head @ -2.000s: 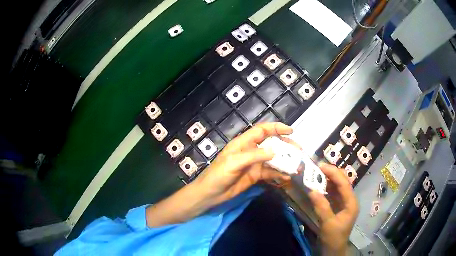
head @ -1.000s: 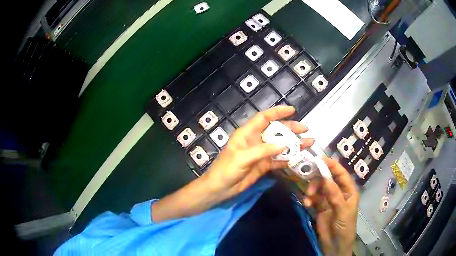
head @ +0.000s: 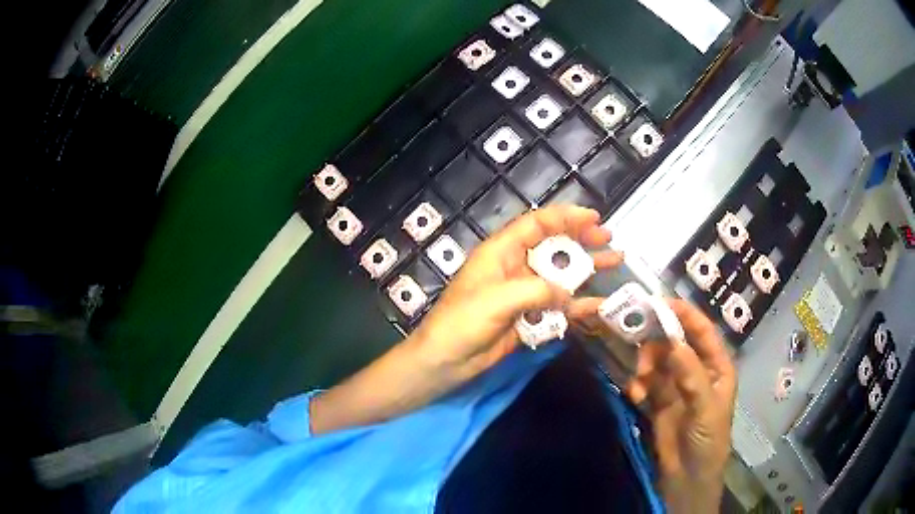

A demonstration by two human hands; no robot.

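Note:
My left hand (head: 472,291) holds white square housings in front of me. One housing (head: 561,263) with a dark round centre faces up between thumb and fingers, and another (head: 542,327) shows below the thumb. My right hand (head: 686,387) holds a white housing (head: 632,315) with a dark centre, with another white part edge-on beside it at the fingers. The two hands are close together over the near edge of the black blister tray (head: 401,151). The tray has white housings in several pockets. The palms and some fingertips are hidden.
The tray lies on the green conveyor belt (head: 251,151). At right, the left fixture (head: 778,216) on the machine bed (head: 692,191) holds several housings in its near part. The right fixture (head: 838,432) also holds several. The cream screw feeder (head: 888,226) stands between them.
The housings in the two hands have moved apart; a second one now shows below my left thumb. The view has shifted, and the loose housing on the belt is out of the picture.

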